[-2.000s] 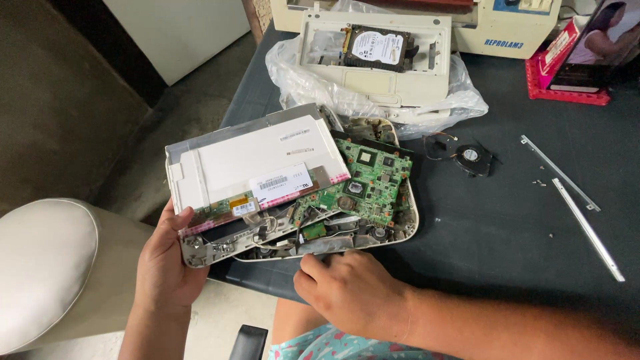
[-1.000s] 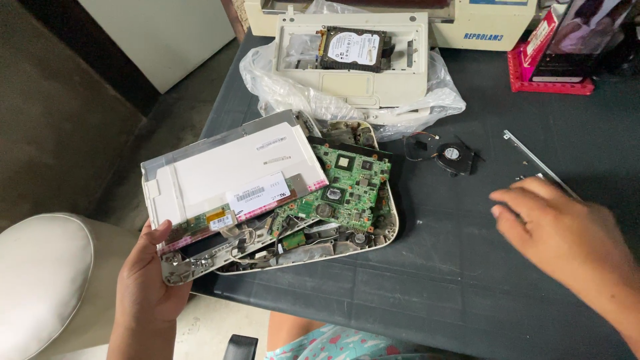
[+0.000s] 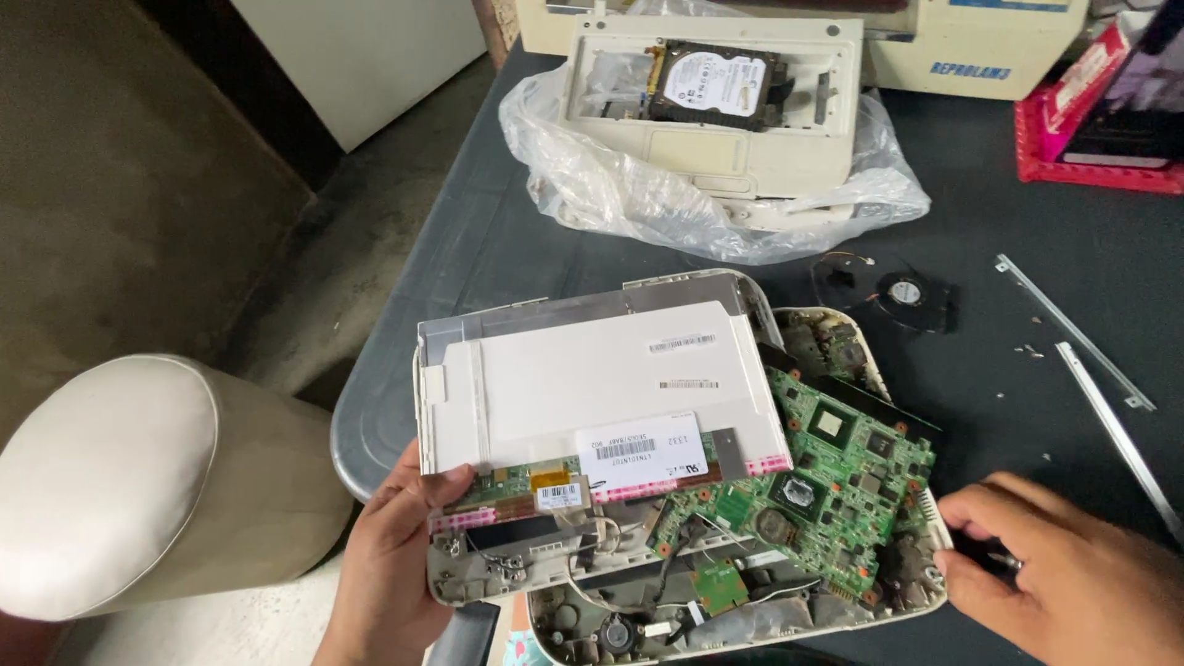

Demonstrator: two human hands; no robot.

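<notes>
My left hand [image 3: 407, 532] grips the lower left corner of an LCD panel [image 3: 592, 388] lying in its pale lid cover [image 3: 499, 578], thumb on top. That assembly is tilted over a white laptop base [image 3: 592, 638] at the table's near edge. A green motherboard [image 3: 832, 481] sits askew on the base, partly under the panel, with cables and a small green board [image 3: 720, 585] beside it. My right hand [image 3: 1045, 564] pinches the base's right edge between thumb and fingers; its lower fingers are partly hidden.
Behind, a white laptop palm rest [image 3: 610, 143] with a hard drive [image 3: 717, 85] lies on a clear plastic bag [image 3: 647, 217]. A small fan [image 3: 905, 292], metal strips [image 3: 1110, 430] and screws [image 3: 1029, 351] lie right. A laminator [image 3: 971, 55] and red tray [image 3: 1101, 176] stand behind; a stool [image 3: 166, 481] is left.
My right hand, over the metal strips a second ago, has come back to the base's right edge. My left hand still holds the panel and lid.
</notes>
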